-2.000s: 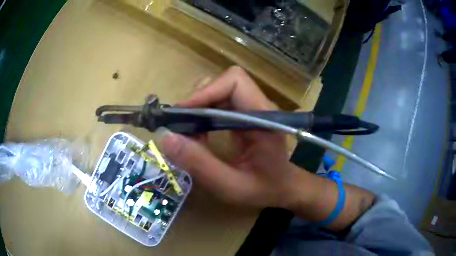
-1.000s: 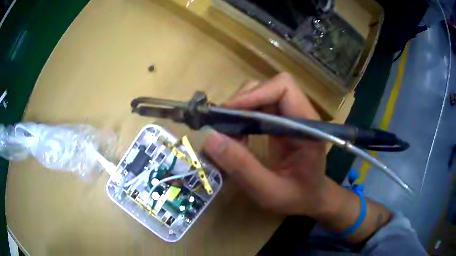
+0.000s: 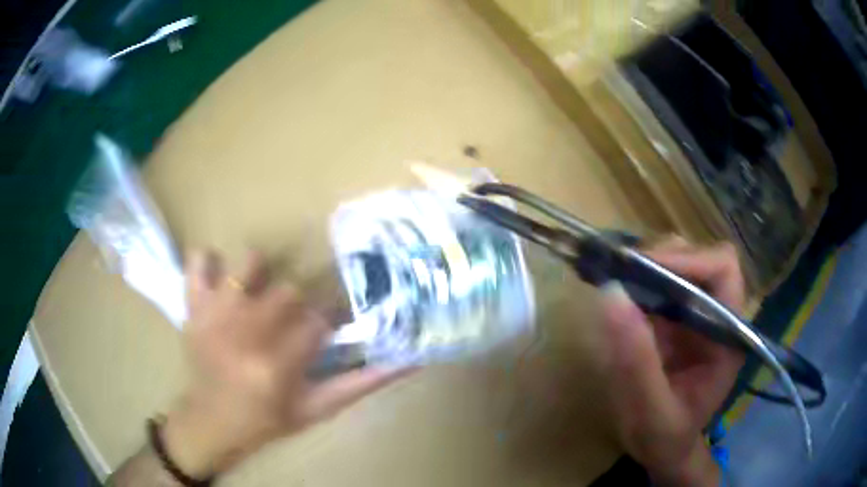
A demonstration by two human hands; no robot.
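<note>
A white socket housing point(image 3: 437, 276) lies open side up on the cardboard, blurred, with its board and wires inside and a black block at its left. My left hand point(image 3: 252, 352) is at its lower left, fingers over the bagged power cord point(image 3: 143, 247) and thumb at the housing's lower edge; blur hides whether it grips either. My right hand point(image 3: 675, 342) holds the soldering iron point(image 3: 618, 266) like a pen, its tip over the housing's upper edge. A thin pale sleeve runs along the handle. A yellowish strip point(image 3: 439, 179) sticks out past the housing's top edge.
A cardboard tray point(image 3: 608, 124) with a dark holder point(image 3: 732, 124) is at the upper right. The green conveyor belt point(image 3: 228, 57) runs along the left, with another bagged item point(image 3: 71, 62) and a white cord on it. A small dark speck point(image 3: 471, 150) lies on the cardboard.
My left hand has come into view beside the housing. The housing has turned and now sits farther right in view. The iron's tip is now over its upper edge. The view has shifted.
</note>
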